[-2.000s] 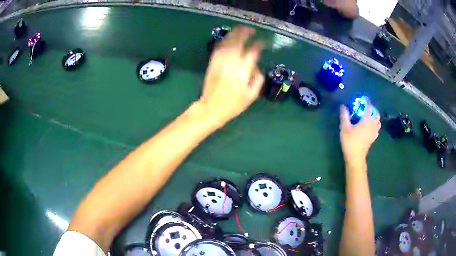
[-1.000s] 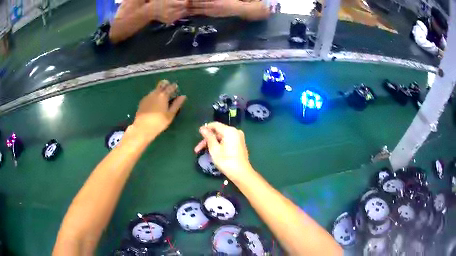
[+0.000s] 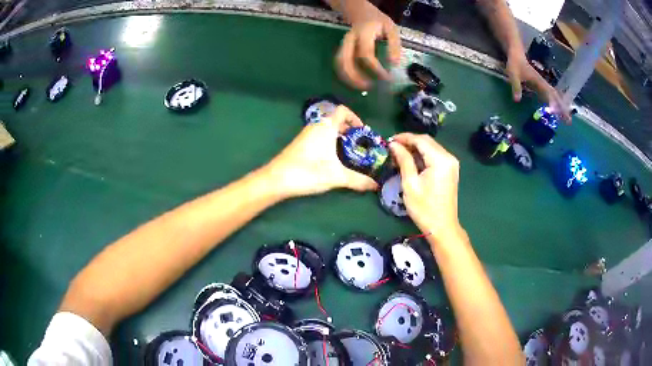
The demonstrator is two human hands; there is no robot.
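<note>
My left hand [image 3: 307, 157] grips a black round housing whose open end faces up and shows a blue ring-shaped circuit board [image 3: 363, 148] with a dark centre and a yellow-green patch. My right hand [image 3: 429, 179] is at the housing's right edge, thumb and forefinger pinched together at the board. A small lead end seems to be between the fingertips, but it is too small to tell clearly. An end cover [image 3: 393, 194] with a pale grey face lies just under my right hand, partly hidden by it.
A cover pile [image 3: 266, 348] lies at the near edge, another [image 3: 578, 336] at right. Another person's hands [image 3: 368, 53] reach over the far rail, one blurred. Housings stand along the belt, one lit blue [image 3: 573, 171], one pink [image 3: 102, 68]. A metal post [image 3: 590, 53] stands at upper right.
My left hand has taken hold of a housing, and both hands have come together at it. The other person's hands have reached over the belt. The camera view has shifted.
</note>
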